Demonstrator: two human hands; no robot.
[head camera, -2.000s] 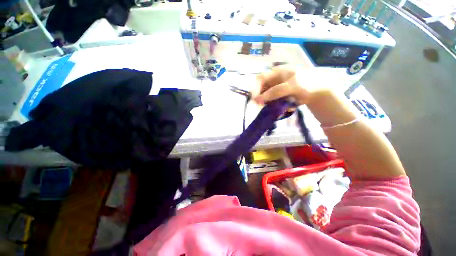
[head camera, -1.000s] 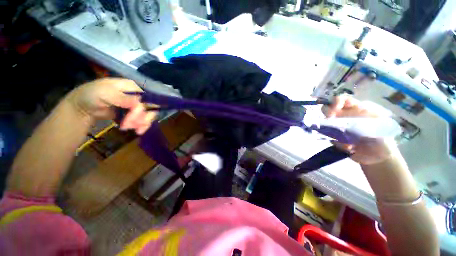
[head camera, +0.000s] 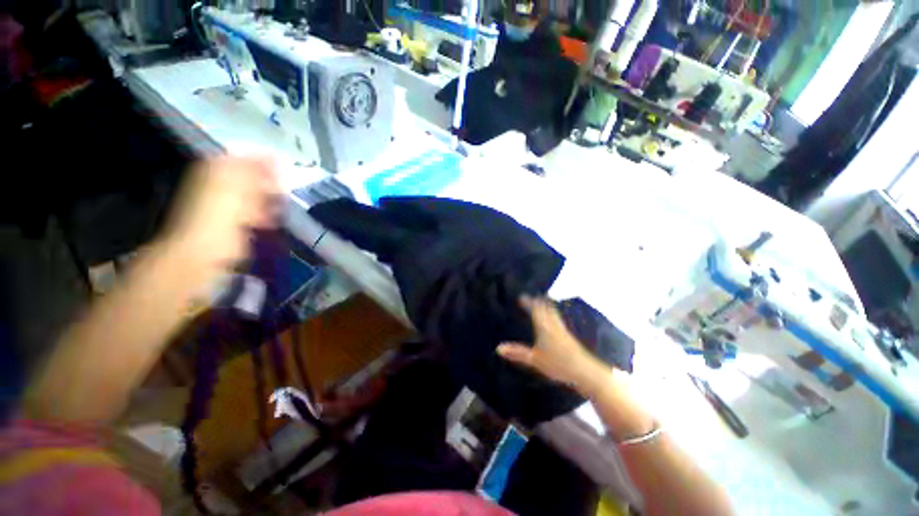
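Observation:
My left hand (head camera: 230, 202) is raised at the left, blurred, and closed on a bundle of dark purple straps (head camera: 267, 302) that hang down beyond the table's front edge. White bits show among the straps. My right hand (head camera: 554, 348) lies on the black garment piece (head camera: 474, 272), fingers spread, near its right part. The garment lies crumpled on the white table and hangs over the front edge. Slim dark snips (head camera: 719, 403) lie on the machine bed, right of my right hand.
The white sewing machine with a blue stripe (head camera: 806, 343) stands at the right. Another machine (head camera: 348, 106) stands at the back left, beside a blue label (head camera: 413, 176). A person in dark clothes (head camera: 519, 86) is beyond the table. A brown board (head camera: 338, 353) is below the table edge.
The view has swung left. My right hand has let go of the straps and moved onto the garment. The straps now hang from my left hand alone. The snips lie on the machine bed.

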